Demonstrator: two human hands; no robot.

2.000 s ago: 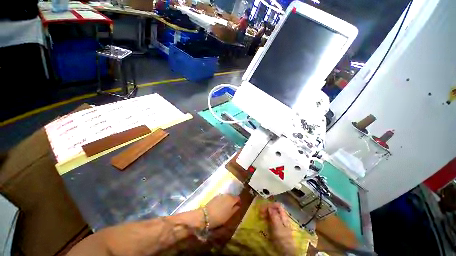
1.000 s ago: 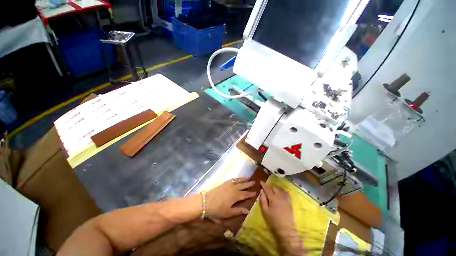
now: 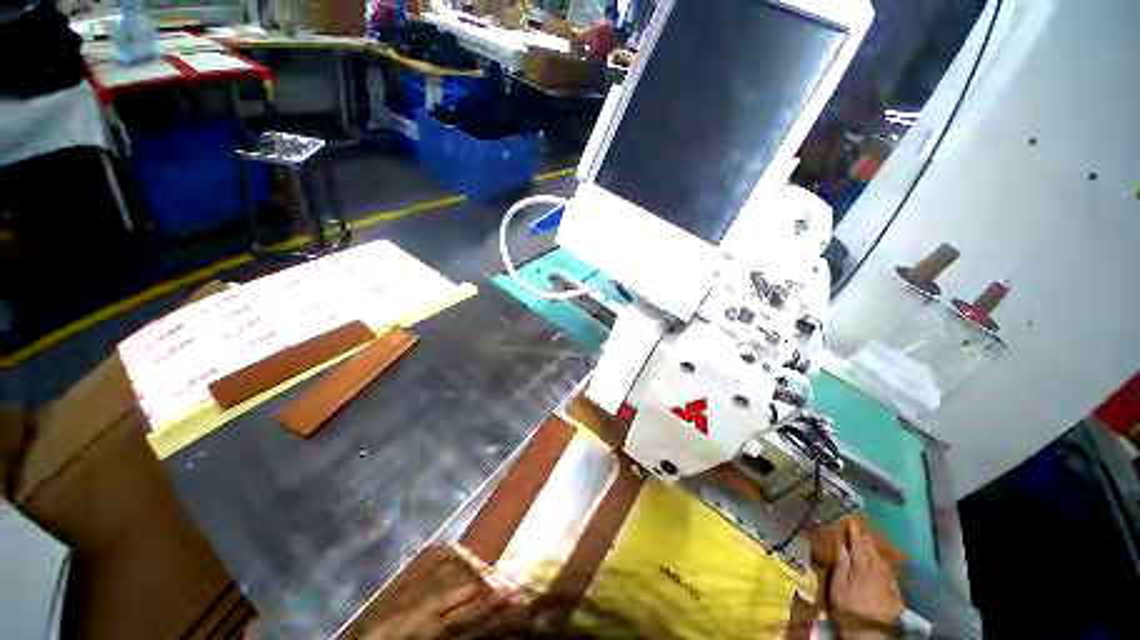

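The sewing template [image 3: 681,563] lies at the front, its far end under the white sewing head [image 3: 700,406]. Its right part is yellow with small dark writing. A brown strip [image 3: 523,488] shows in its left part, and a second brown band [image 3: 600,531] runs beside the yellow part, with a shiny pale section between them. My left hand [image 3: 425,600] is low at the template's near left, blurred and cut off by the bottom edge; its fingers are unclear. My right hand [image 3: 863,581] lies flat on brown material [image 3: 881,550] right of the template, gripping nothing visible.
Two loose brown strips [image 3: 350,381] lie at left, one on a pink-white printed sheet [image 3: 281,306]. A brown pile [image 3: 75,500] and a pale board [image 3: 31,575] are at far left. The clamp carriage [image 3: 806,488] and its cables stand beside the head. A dark screen [image 3: 719,119] rises behind.
My left hand has drawn back from the template's middle to the bottom edge, uncovering the brown strips. My right hand has moved right, off the yellow part onto the brown material.
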